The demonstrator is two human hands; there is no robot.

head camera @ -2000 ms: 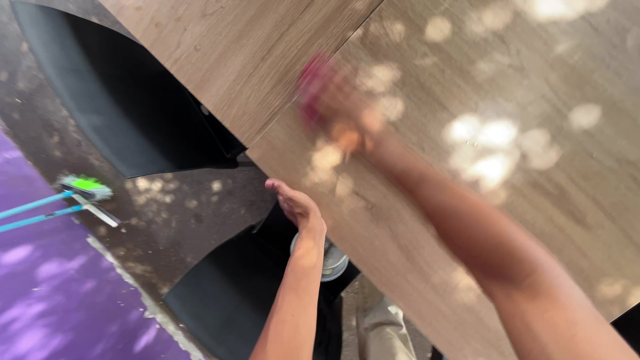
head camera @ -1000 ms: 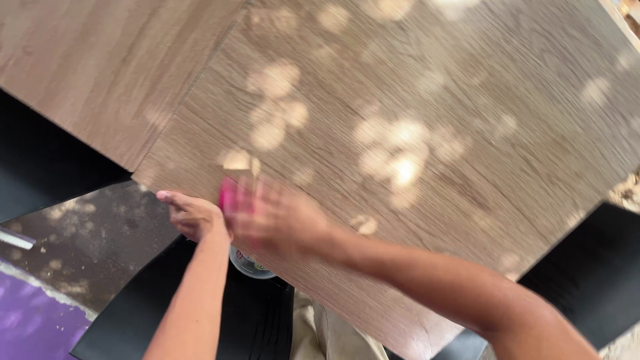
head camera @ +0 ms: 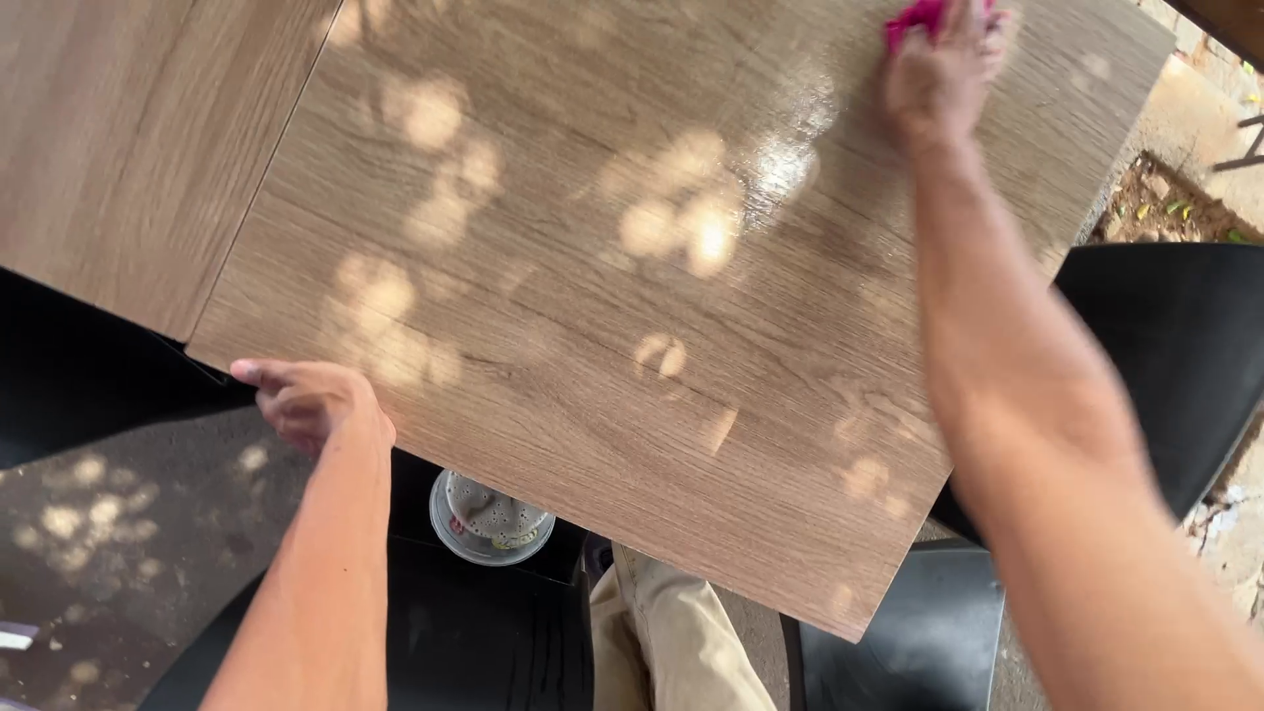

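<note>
My right hand point(head camera: 943, 84) presses a bright pink cloth point(head camera: 918, 22) onto the far right part of a wood-grain tabletop point(head camera: 553, 326). The surface beside it has a wet-looking shine. My left hand point(head camera: 321, 400) is at the near left edge of the same tabletop, thumb extended and the other fingers curled; whether they grip the edge is hard to tell. Below that edge, partly hidden by it, a clear round container point(head camera: 491, 533) with bubbly liquid and small scraps rests over a black chair.
A second wood-grain tabletop point(head camera: 148, 128) adjoins on the left. Black chairs stand at the left point(head camera: 89, 365), near edge point(head camera: 474, 632), lower right point(head camera: 904, 622) and right point(head camera: 1165, 346). My legs in beige trousers point(head camera: 681, 632) are close under the table.
My right hand has moved with the pink cloth from the near left edge to the far right of the tabletop. My left hand stays by the near edge. The view has shifted.
</note>
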